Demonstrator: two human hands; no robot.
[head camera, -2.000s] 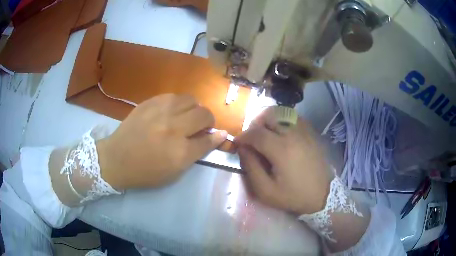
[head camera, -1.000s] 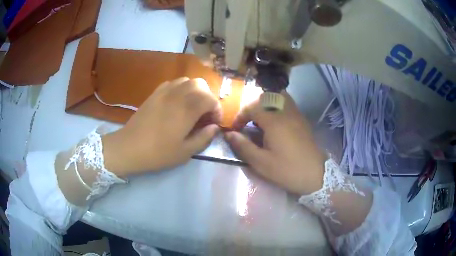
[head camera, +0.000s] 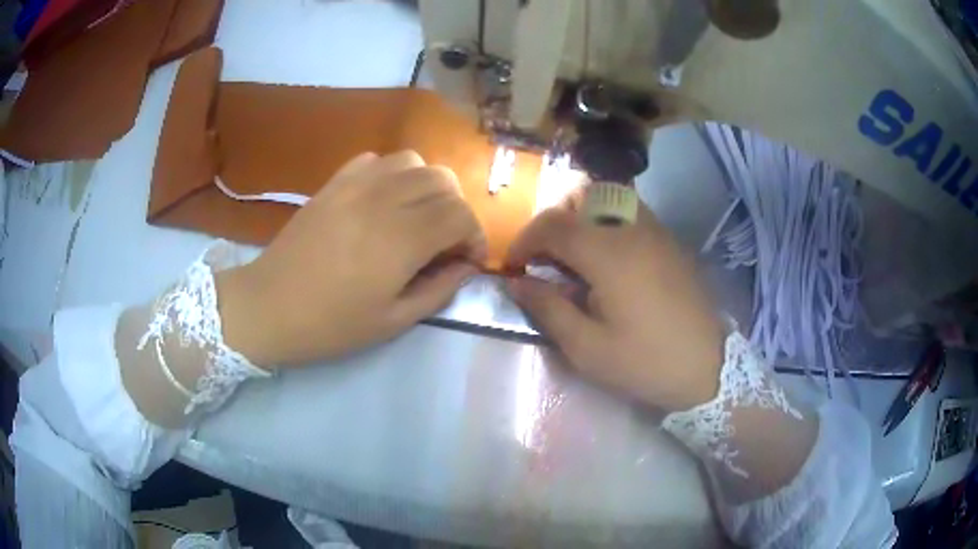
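Note:
A rust-brown fabric panel (head camera: 322, 123) lies across the bed, folded at its left end, with its right part under the needle area (head camera: 502, 169) in bright glare. A narrow white tape (head camera: 257, 196) shows along its near side. My left hand (head camera: 359, 257) pinches the panel's near edge between thumb and fingers. My right hand (head camera: 617, 290) pinches the same edge just beside it. The fingertips of both hands nearly meet in front of the needle. What lies inside the pinches is hidden.
The cream machine head (head camera: 794, 86) rises above. A bundle of white-lilac tapes (head camera: 794, 257) lies to the right, with snips (head camera: 915, 388) beyond. Stacked brown panels (head camera: 80, 97) with a red piece (head camera: 54, 30) lie upper left. A cream ribbed knob (head camera: 608, 204) hangs over my right hand.
Two seconds ago a short white strip end showed between my fingertips at the near edge; now brown cloth edge shows there. Both hands have moved slightly toward the needle.

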